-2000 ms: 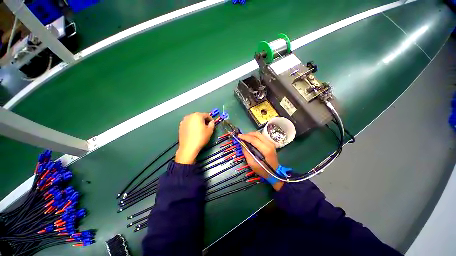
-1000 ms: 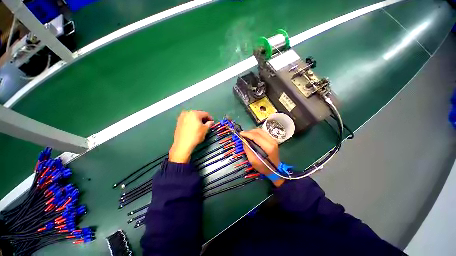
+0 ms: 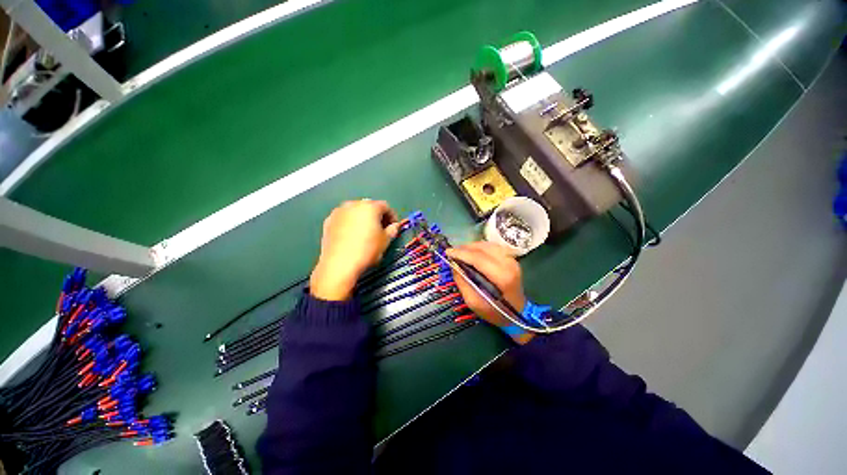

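Observation:
Black cables (image 3: 269,336) with red and blue ends lie in a slanting row on the green bench. My left hand (image 3: 358,243) pinches a cable near its red-and-blue end at the top of the row. My right hand (image 3: 485,278) holds the soldering iron (image 3: 472,272) like a pen, its tip close to the blue connectors (image 3: 417,221). My fingers partly hide the tip and the connector, so contact cannot be told. A blue wrist strap (image 3: 531,318) is on my right wrist, and a pale hose (image 3: 594,311) curves from the iron to the feeder.
The solder feeder (image 3: 557,167) with its green-rimmed reel (image 3: 511,61) stands at upper right. Beside it are the iron stand (image 3: 462,144), yellow sponge (image 3: 488,188) and white cup (image 3: 541,215). A cable pile (image 3: 56,399) lies at left, near a small dark fringed block (image 3: 221,450).
The cable held apart above the row two seconds ago is now down at the row's top. Smoke seen one second ago has faded. Both hands stay close to the connectors.

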